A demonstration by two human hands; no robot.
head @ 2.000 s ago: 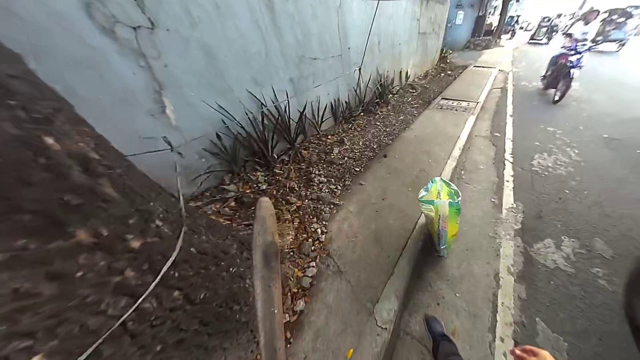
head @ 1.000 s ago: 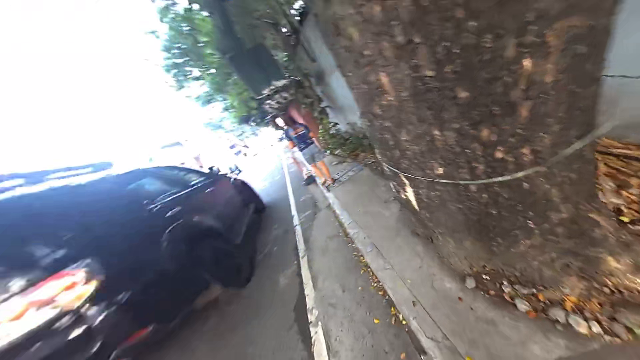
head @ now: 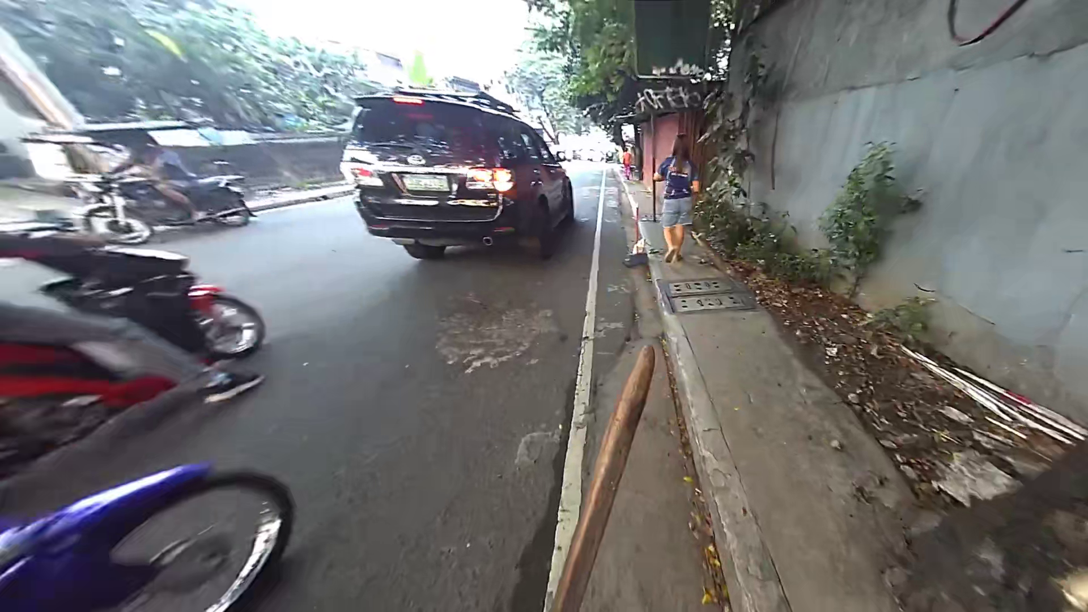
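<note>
Neither my left hand nor my right hand shows in the head view. A worn wooden pole [head: 610, 476], likely a tool's handle, rises from the bottom edge and tilts to the right, its rounded tip over the gutter beside the curb [head: 705, 442]. Its lower end is out of frame, so what holds it is hidden. Dry leaves [head: 701, 510] lie in a thin line along the foot of the curb.
A black SUV [head: 442, 178] with a lit tail light stands ahead in the road. Motorcycles are at left, one blue front wheel [head: 229, 544] close by. A person [head: 677, 195] is on the sidewalk beyond a metal drain cover [head: 705, 295]. A concrete wall [head: 977, 212] runs along the right.
The view has swung far round along the street. The black SUV, close at left a second ago, is now farther ahead. Motorcycles have come into view at left.
</note>
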